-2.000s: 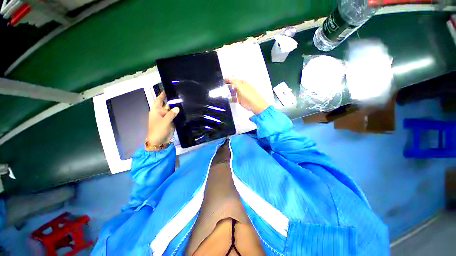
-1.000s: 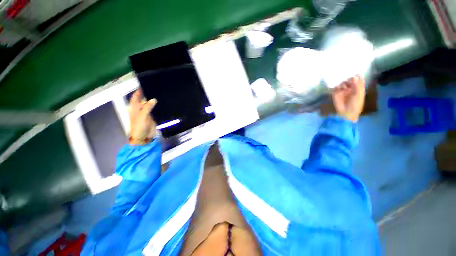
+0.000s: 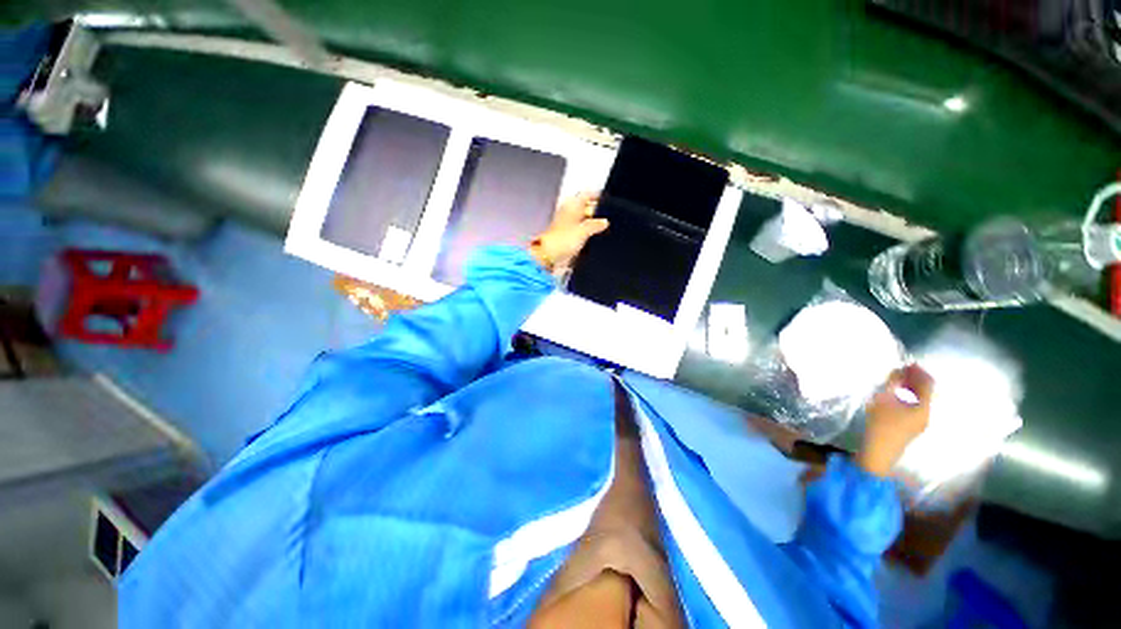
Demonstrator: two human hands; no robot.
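Observation:
A glossy black display panel (image 3: 649, 234) lies over the right slot of the white tray (image 3: 602, 334). My left hand (image 3: 569, 234) is at the panel's left edge, fingers on it. Two duller grey panels (image 3: 385, 184) (image 3: 502, 203) lie in the left and middle slots; the left one has a small white label. My right hand (image 3: 897, 418) is at the right, between two bright white round items (image 3: 841, 354) (image 3: 963, 412) in clear plastic. A small white spot shows at its fingertips; whether it is held is unclear.
A clear drink bottle (image 3: 959, 264) lies beyond the round items. A crumpled white piece (image 3: 789, 231) and a small white card (image 3: 727, 332) are right of the tray. A green conveyor (image 3: 688, 74) runs behind. A red stool (image 3: 123, 299) stands on the blue floor at left.
The view has turned, and the tray appears further right. The black panel has gone from being held in both hands to lying on the tray. My right hand has moved off it to the round items.

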